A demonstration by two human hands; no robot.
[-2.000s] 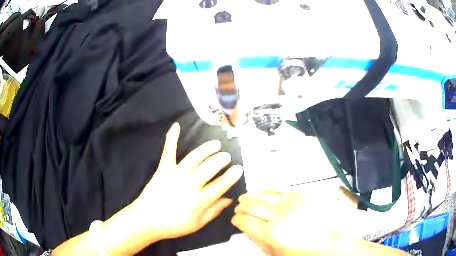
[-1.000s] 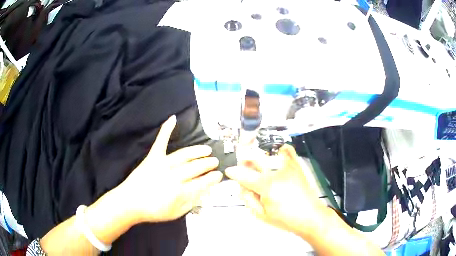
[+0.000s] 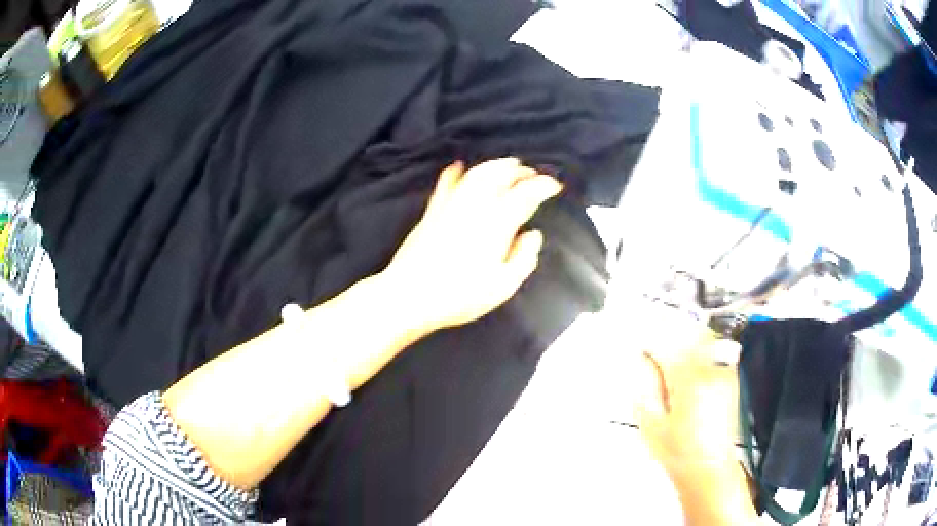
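The black garment body (image 3: pixel 298 195) lies in folds over the table, left of the white sewing machine head (image 3: pixel 760 175). Its right edge reaches the needle area, which is blurred. My left hand (image 3: pixel 478 241) lies on the cloth left of the needle area, fingers bent; its fingertips press or pinch a fold near the machine, and I cannot tell which. My right hand (image 3: pixel 694 401) is just right of the needle area, below the machine head, overexposed; its fingertips are hard to make out and no cloth shows in it.
A black strap (image 3: pixel 904 277) hangs over the machine arm, with a black pouch (image 3: pixel 796 401) and green cord below. Checked scraps (image 3: pixel 873 473) are at the lower right. A yellow item (image 3: pixel 118 36) is at the upper left. Red cloth (image 3: pixel 46 416) is at the lower left.
The view has turned, so the machine now sits further right. My left hand has moved up the cloth, its fingers now bent. My right hand has drawn away from my left.
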